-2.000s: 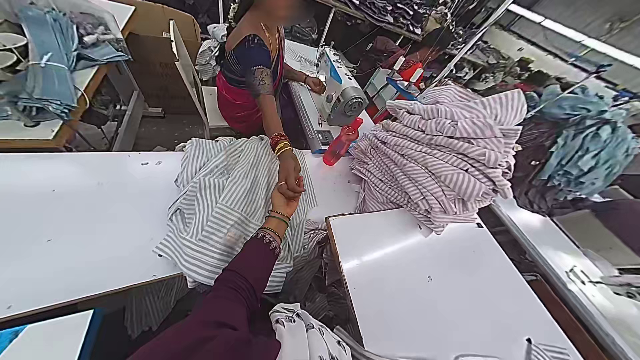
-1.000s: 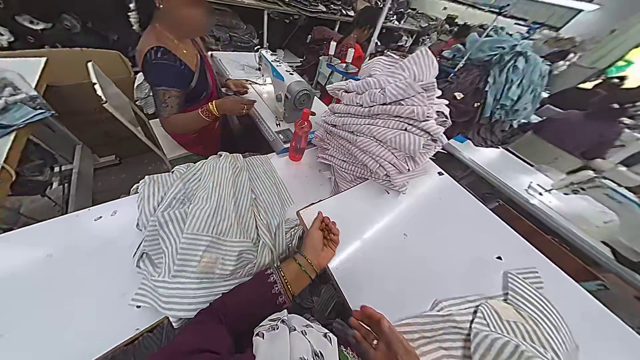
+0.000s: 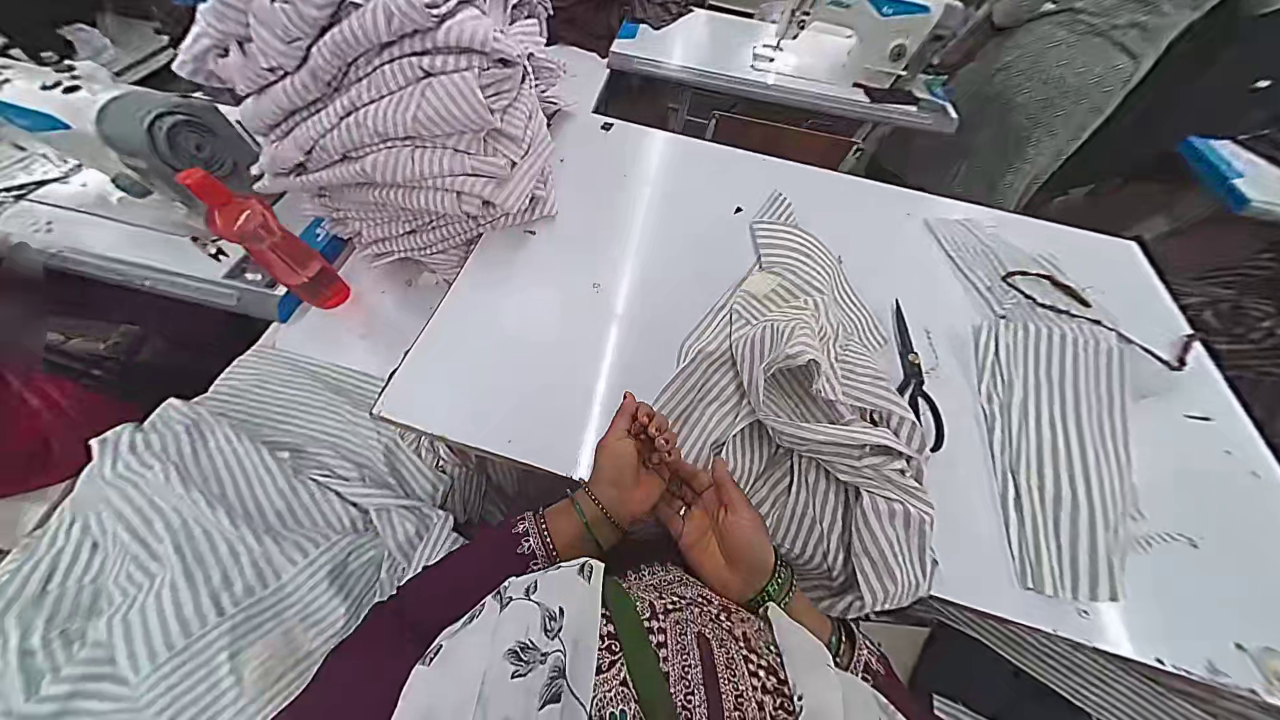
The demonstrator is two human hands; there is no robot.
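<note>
My left hand (image 3: 632, 465) and my right hand (image 3: 722, 530) meet palm up, fingers curled and touching, at the near edge of the white table. Whether something small lies between the fingers cannot be told. Just right of them is a crumpled grey-and-white striped garment (image 3: 800, 400). Black-handled scissors (image 3: 912, 375) lie beyond it, blades pointing away. Farther right, a flat striped fabric piece (image 3: 1060, 460) rests beside a dark cord (image 3: 1100, 320).
Striped cloth (image 3: 240, 540) is heaped at the left. A tall pile of pinkish striped cloth (image 3: 420, 120) stands at the back left, near a red bottle (image 3: 265, 240). Sewing machines stand at the left (image 3: 150, 130) and at the back (image 3: 870, 40).
The view has swung right. My left hand, earlier touching the other person's hand, has come back and now meets my right hand. The other person's hands are out of view.
</note>
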